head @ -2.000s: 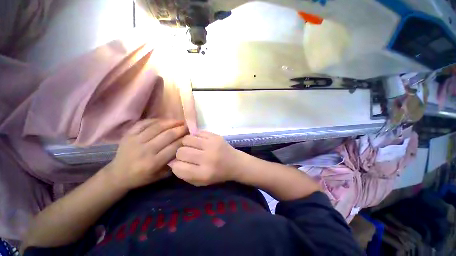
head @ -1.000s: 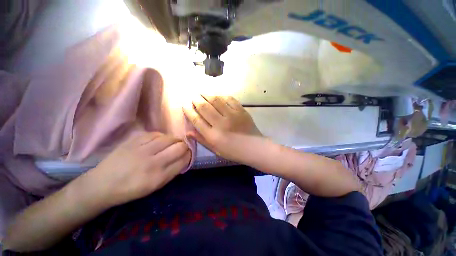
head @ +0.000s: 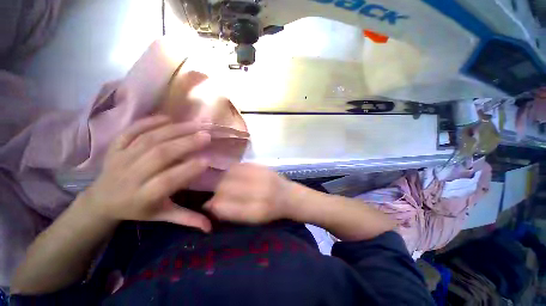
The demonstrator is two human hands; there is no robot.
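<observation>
A dusty-pink garment piece (head: 129, 98) lies on the left of the white table, its folded edge (head: 230, 134) lit brightly below the needle area. My left hand (head: 155, 170) is over the cloth near the table's front edge, fingers spread and thumb apart, slightly blurred. My right hand (head: 248, 194) is just right of it, fingers curled at the cloth's near end and blurred; whether it grips the cloth is hard to tell. The presser foot area (head: 244, 57) of the white sewing machine (head: 335, 36) is above the cloth and shows no fabric under it.
A small dark elongated piece (head: 370, 106) lies on the machine bed. A pile of pink and white pieces (head: 428, 209) is below the table edge at right. A dark control panel (head: 509, 63) is at upper right. More pink cloth (head: 30, 101) is heaped at far left.
My right hand has drawn back from near the needle to the table's front edge. My left hand has opened and spread over the cloth. The cloth's edge now lies folded toward the right.
</observation>
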